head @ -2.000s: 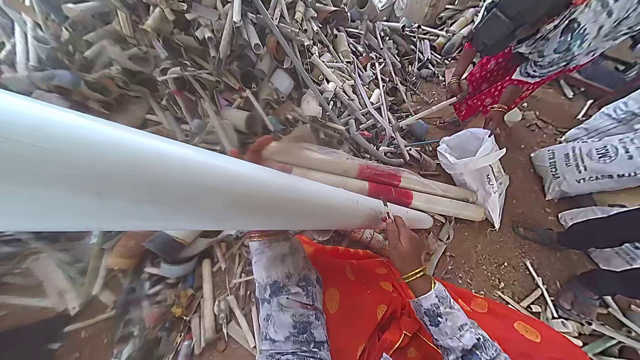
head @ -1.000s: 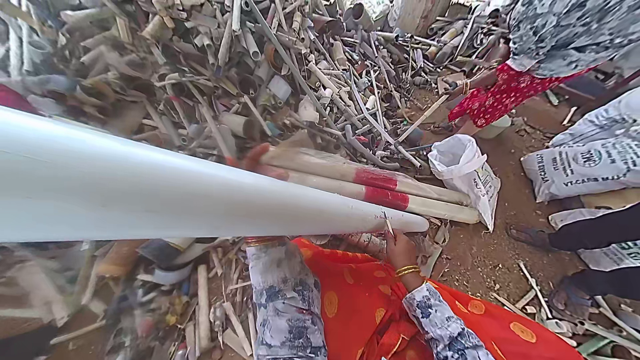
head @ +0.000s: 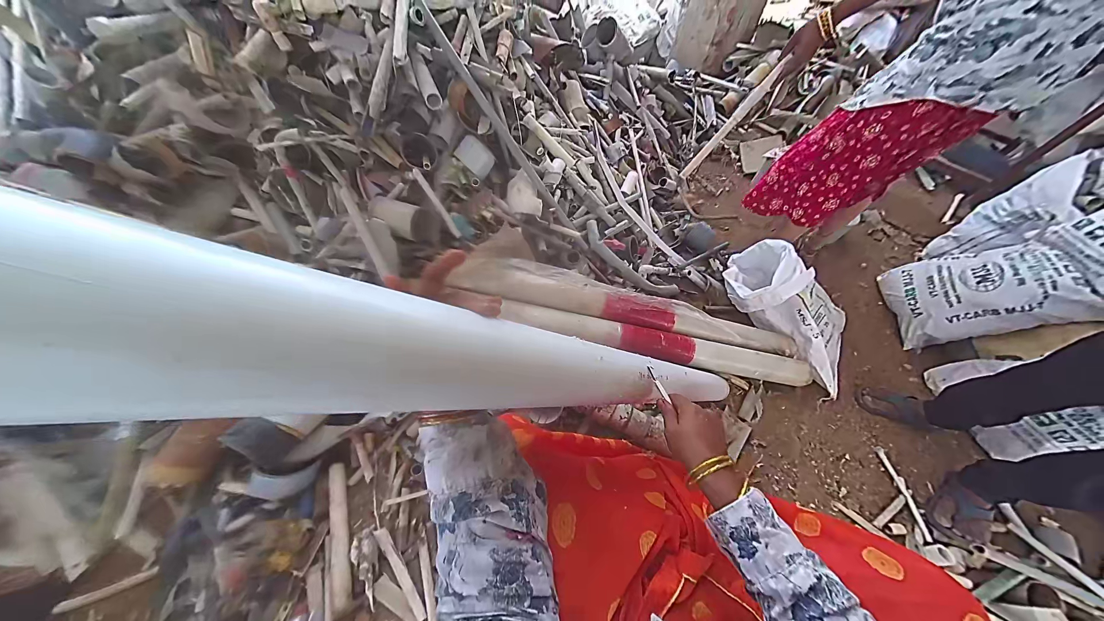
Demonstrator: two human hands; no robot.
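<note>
A large white plastic pipe [head: 328,336] slants across the view from the left edge to just above my lap. My left hand [head: 453,285] reaches under the pipe, and its fingers show past the far side against it; the palm is hidden. My right hand [head: 693,431] grips a small thin-bladed tool [head: 658,384], whose tip is at small dark marks near the pipe's far end. Beyond it lie two cream pipes, the nearer [head: 742,358] and the farther [head: 561,289], each with a red band; clear plastic film is around the farther one.
Pipe scrap [head: 414,155] is heaped ahead and at lower left. An upright white sack [head: 780,297] stands beyond the cream pipes. Printed sacks [head: 992,293] lie at right, near a person's dark-clothed legs [head: 1026,388]. Another person in a red skirt [head: 862,159] bends over the heap, holding a long stick [head: 733,116].
The co-worker in the red skirt has shifted, with one hand now farther up over the heap. My right hand stays near the pipe's far end with the small tool.
</note>
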